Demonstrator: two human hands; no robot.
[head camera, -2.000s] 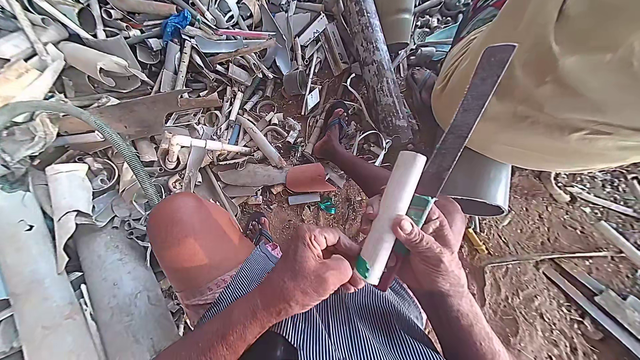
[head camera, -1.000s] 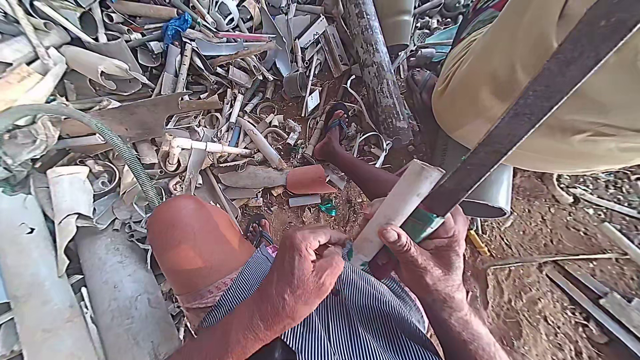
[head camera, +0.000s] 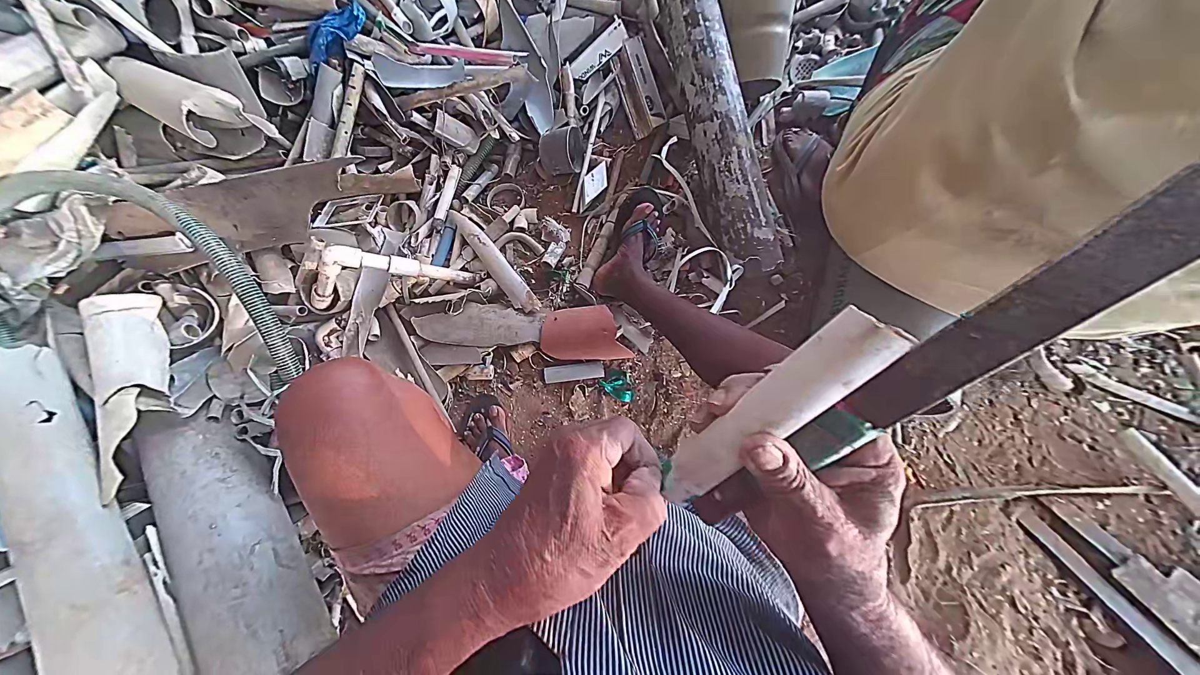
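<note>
My right hand (head camera: 825, 506) is closed around a short white plastic pipe (head camera: 792, 398) and, behind it, a long dark flat blade (head camera: 1041, 291) with green wrapping (head camera: 834, 437) near its lower part. The blade slants up to the right edge of the view. At the pipe's lower left end, the fingers of my left hand (head camera: 586, 516) are pinched together against a bit of green material, mostly hidden by the fingers. Both hands are above my lap, over a striped cloth (head camera: 656, 600).
Scrap pipes and plastic pieces (head camera: 487, 253) heap at the left and front. A wooden post (head camera: 722, 131) stands ahead. A person in tan cloth (head camera: 1012, 159) is close at right. A ribbed hose (head camera: 234, 272) arches at left, and metal strips (head camera: 1116, 572) lie on the soil.
The pipe and blade have tilted to the right from a more upright angle. My left hand has stayed by the pipe's lower end, where green material was more visible earlier.
</note>
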